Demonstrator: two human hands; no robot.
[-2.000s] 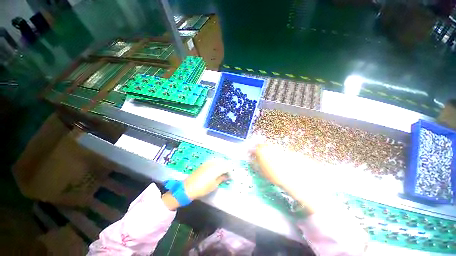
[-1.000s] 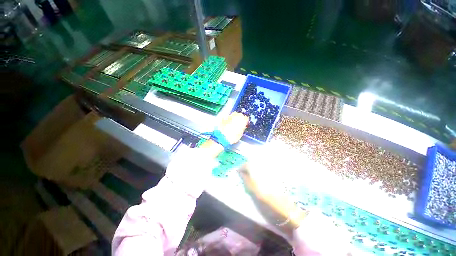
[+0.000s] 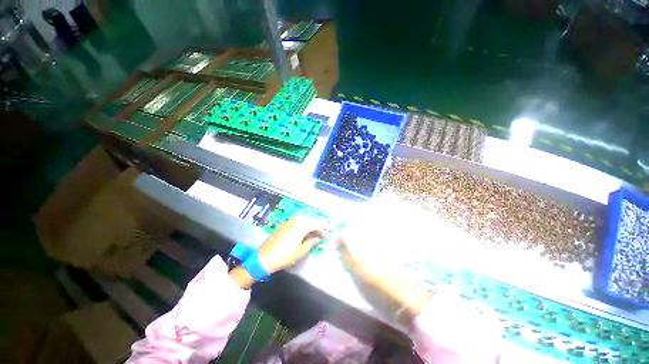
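A green circuit board (image 3: 290,211) lies in the rail in front of me. My left hand (image 3: 290,245), with a blue wrist strap (image 3: 250,261), is over the board's near edge, its fingers curled. My right hand (image 3: 359,259) is just to its right over the board row, washed out by glare. I cannot tell what either hand's fingertips hold. A blue bin (image 3: 363,149) of small dark components stands behind the hands. Copper-brown components (image 3: 491,210) lie loose to the right of it. More boards (image 3: 562,320) lie in the rail at right.
Stacked green boards (image 3: 267,128) stand left of the dark-parts bin. A flat tray of brown parts (image 3: 442,137) lies behind the loose spread. A blue bin of silvery parts (image 3: 630,249) is at far right. Racked boards (image 3: 171,96) and a cardboard carton (image 3: 92,213) are at left.
One second ago my left hand was at the near edge of the dark-parts bin; it is now back over the board beside my right hand. My right hand has stayed near the board.
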